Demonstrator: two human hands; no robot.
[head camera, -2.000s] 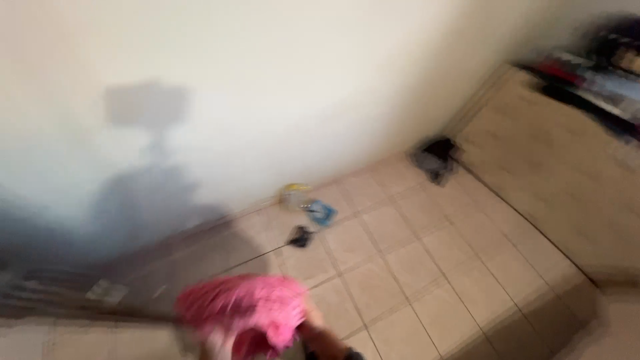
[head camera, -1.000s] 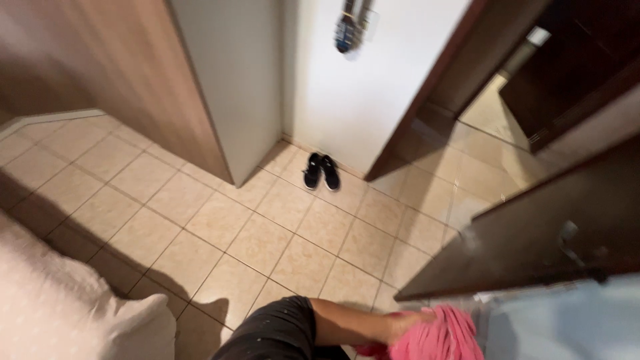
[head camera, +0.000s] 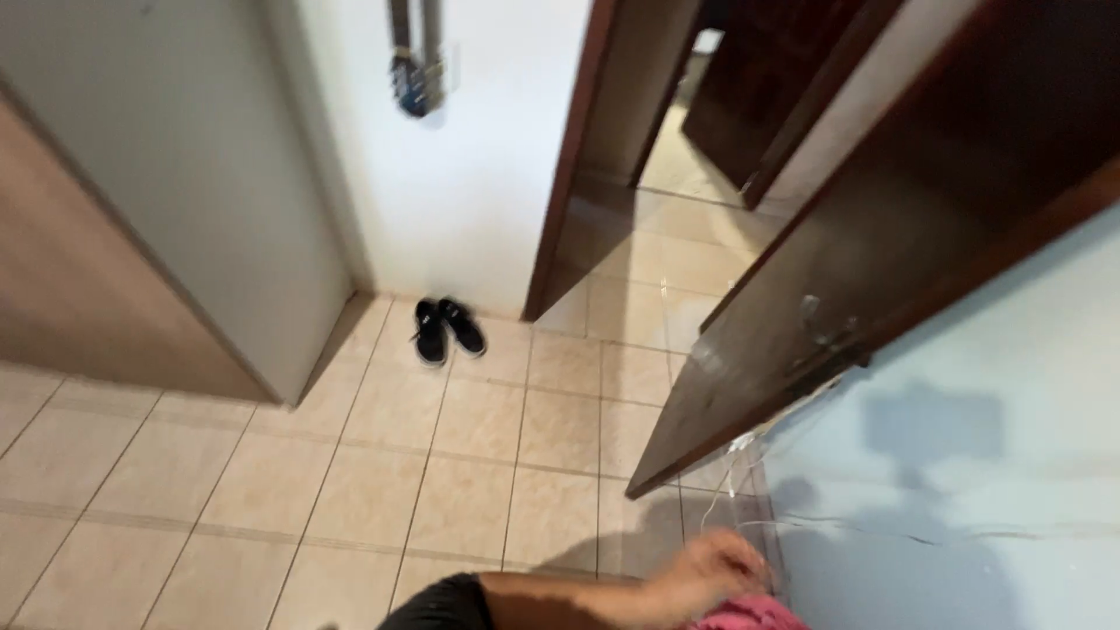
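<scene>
My left hand (head camera: 710, 573), blurred, reaches in from the bottom edge with a black sleeve (head camera: 442, 602) at the elbow. Its fingers look bent and lie against or just above a pink cloth (head camera: 754, 614), which the bottom edge of the view cuts off. Whether the fingers grip the cloth cannot be told. My right hand is not in view.
Black shoes (head camera: 448, 332) stand on the tiled floor by the white wall. Above them hangs a guitar's headstock (head camera: 413, 87). A dark wooden door (head camera: 787, 306) stands ajar at right, near a white cable (head camera: 731, 477) and blue wall. A wooden panel (head camera: 114, 280) is at left.
The view has swung far from the first wall to the doorway. Since one second ago, the pink cloth has dropped mostly out of the bottom of the view, and more of my left hand shows.
</scene>
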